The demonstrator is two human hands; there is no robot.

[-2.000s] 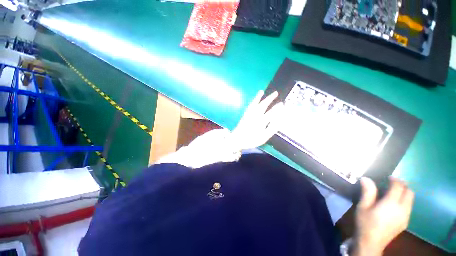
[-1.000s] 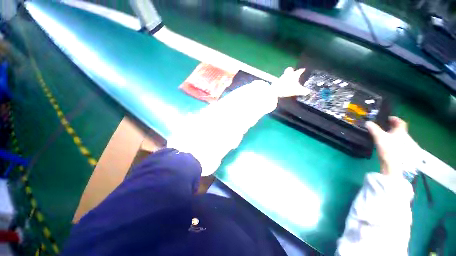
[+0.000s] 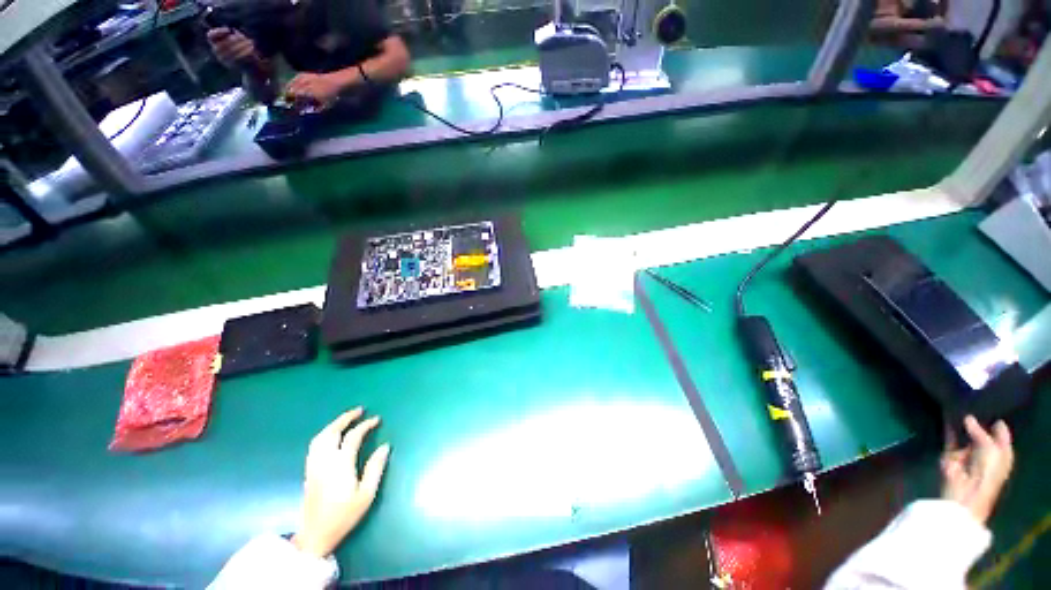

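A unit with a circuit board, a blue chip and an orange flat cable [image 3: 429, 265] lies on a thick black foam stack [image 3: 432, 331] at the centre left. My left hand [image 3: 342, 478] is over the near part of the bench, empty, fingers apart. My right hand [image 3: 977, 470] is at the near right corner of a black foam pad [image 3: 847, 277] on the right, its fingertips at the pad's edge; whether they grip it is unclear. A dark, glossy flat unit [image 3: 939, 323] lies on that pad.
A red bubble bag [image 3: 168, 394] and black screw tray [image 3: 269, 340] lie left of the stack. An electric screwdriver [image 3: 784, 398], tweezers [image 3: 680, 290] and a clear bag [image 3: 603, 274] lie between stack and right pad. A person [image 3: 334, 58] works across the divider. Red packaging [image 3: 755, 556] shows below the bench edge.
The view has turned right. My hands have left the board unit on the foam stack; the left is now over the bench and the right at the right pad.
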